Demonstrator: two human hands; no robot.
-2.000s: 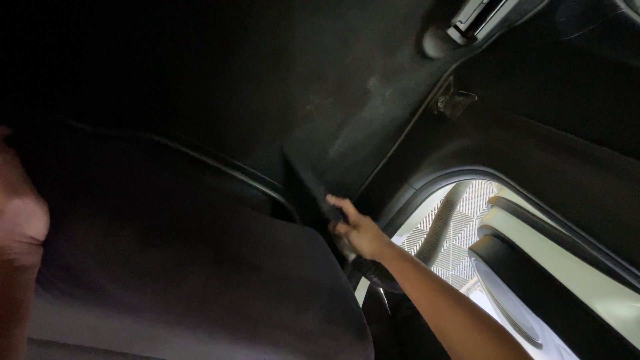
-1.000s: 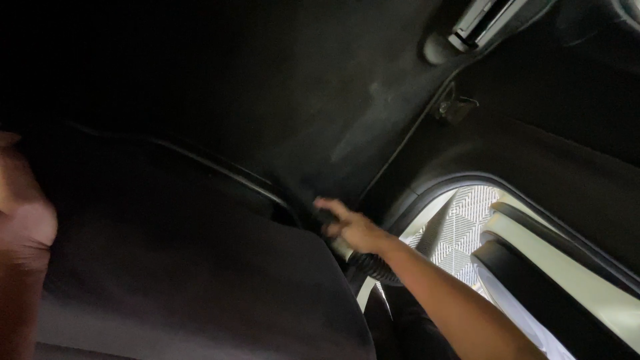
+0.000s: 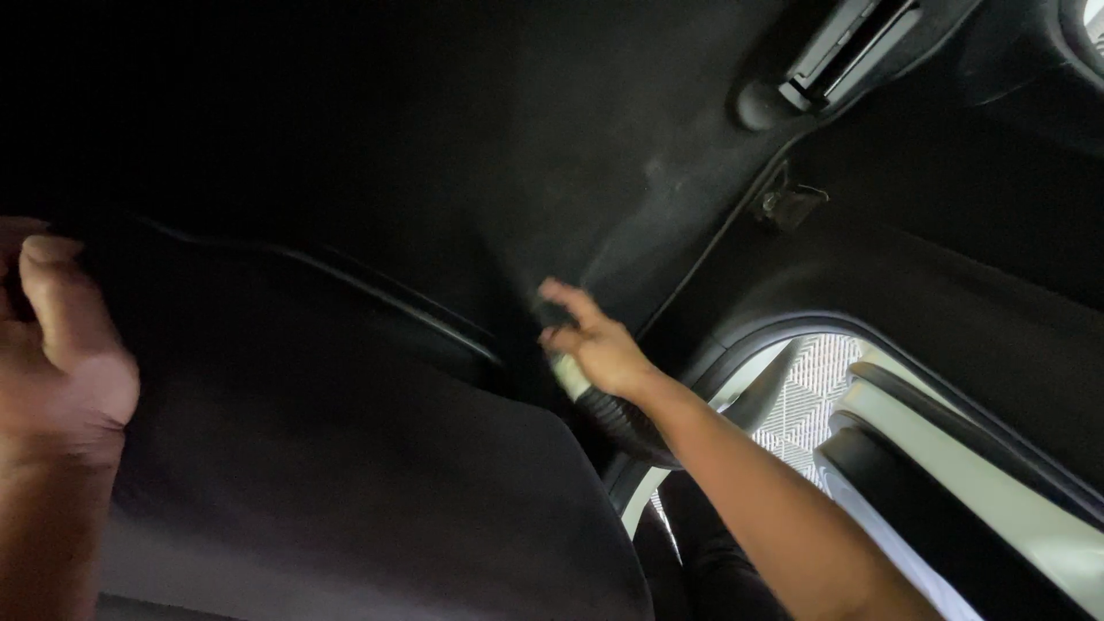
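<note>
Inside a car, my right hand (image 3: 604, 349) holds the end of a ribbed black hose (image 3: 625, 424), which looks like a vacuum hose. A pale cuff (image 3: 570, 376) shows just under the palm. A dark, blurred nozzle (image 3: 509, 263) extends up and left from the fingers, over the dark carpet-like lining (image 3: 604, 172); whether it touches is unclear. My left hand (image 3: 73, 354) is at the left edge, beside the upper end of a dark fabric car seat (image 3: 345, 448). Its thumb shows, but its fingers are partly cut off and lost in shadow, so its hold is hidden.
A metal seat rail or bracket (image 3: 849, 56) sits at the upper right, with a small torn-looking flap (image 3: 792, 205) below it. A doorway edge (image 3: 802, 321) curves at the right, by an open car door (image 3: 949, 483). Patterned floor tiles (image 3: 815, 388) lie outside.
The right hand stays near the seat's corner with the hose, shifting slightly. The dark nozzle, plain two seconds ago, is now blurred. More of the left hand and its thumb shows.
</note>
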